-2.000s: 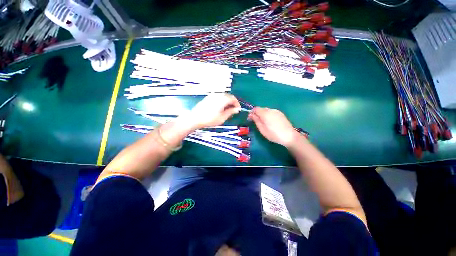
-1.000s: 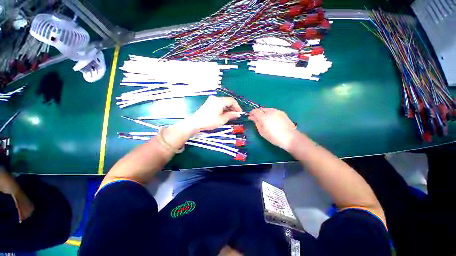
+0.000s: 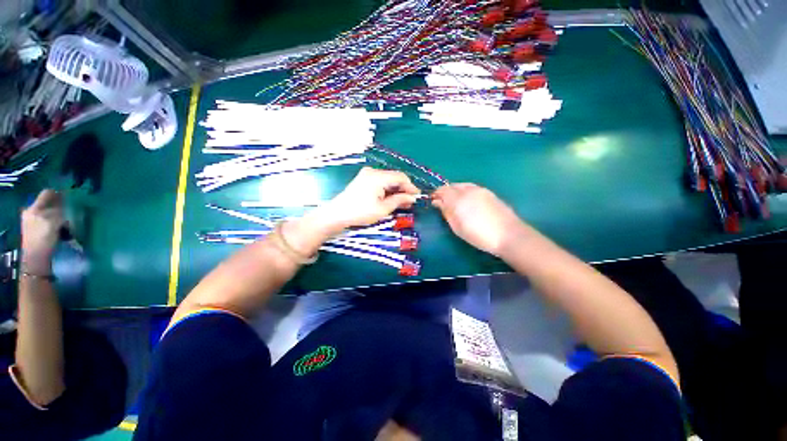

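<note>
My left hand [image 3: 376, 197] and my right hand [image 3: 469, 215] meet over the mat, fingertips nearly touching. Between them they pinch the thin tips of a wire lead [image 3: 412, 162]; its dark and red wires arc up behind my fingers towards the white sleeves. A small white piece shows at my left fingertips, too small to make out. Sleeved harnesses [image 3: 362, 245] with red connectors [image 3: 408, 245] pointing right lie below my left hand, partly under my forearm. The left pile of white sleeves [image 3: 285, 129] lies behind it, and a shorter right pile [image 3: 457, 114] farther right.
A large unsleeved harness heap [image 3: 388, 53] lies at the back. A second wire bundle [image 3: 703, 112] and a white-grey machine [image 3: 759, 60] are at far right. A white fan [image 3: 95, 72], dark heap [image 3: 84, 160] and yellow line [image 3: 184, 194] are left. A neighbour's hand [image 3: 43, 226] is at far left.
The view has shifted slightly. My hands stay together at the wire tips, and more of the lead's wires now arc up behind them. The neighbour's hand has come onto the bench at left.
</note>
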